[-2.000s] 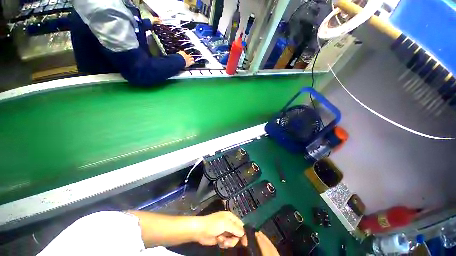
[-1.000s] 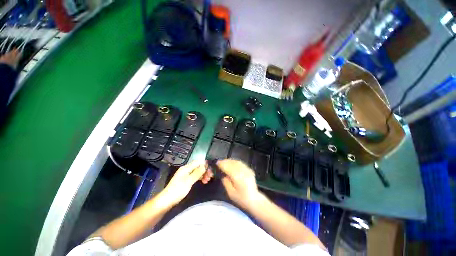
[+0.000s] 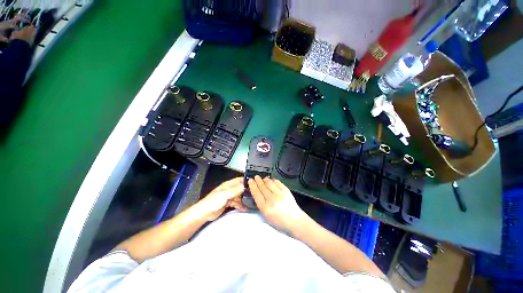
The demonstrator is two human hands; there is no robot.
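Observation:
A long black lock panel (image 3: 260,157) with a brass-coloured ring at its far end lies at the bench's front edge, between two rows of similar panels. My left hand (image 3: 229,196) grips its near end from the left side. My right hand (image 3: 272,197) lies over its lower part, fingers flat on it. The panel's near end is mostly hidden by my hands. Three panels (image 3: 229,134) stand in a row to the left. Several more (image 3: 294,150) form a row to the right, each with a brass-coloured ring at the far end.
Small parts boxes (image 3: 293,44), a red bottle (image 3: 387,46) and a clear bottle (image 3: 404,71) are at the bench back. A white trigger tool (image 3: 390,119) and brown carton (image 3: 459,129) are at right. A green conveyor (image 3: 114,74) runs at left, with another person's hand (image 3: 23,34) beyond.
The view has swung down and right from the conveyor to the bench. A panel now lies under my hands, apart from the right row; a second ago my hands were together near that row's left end.

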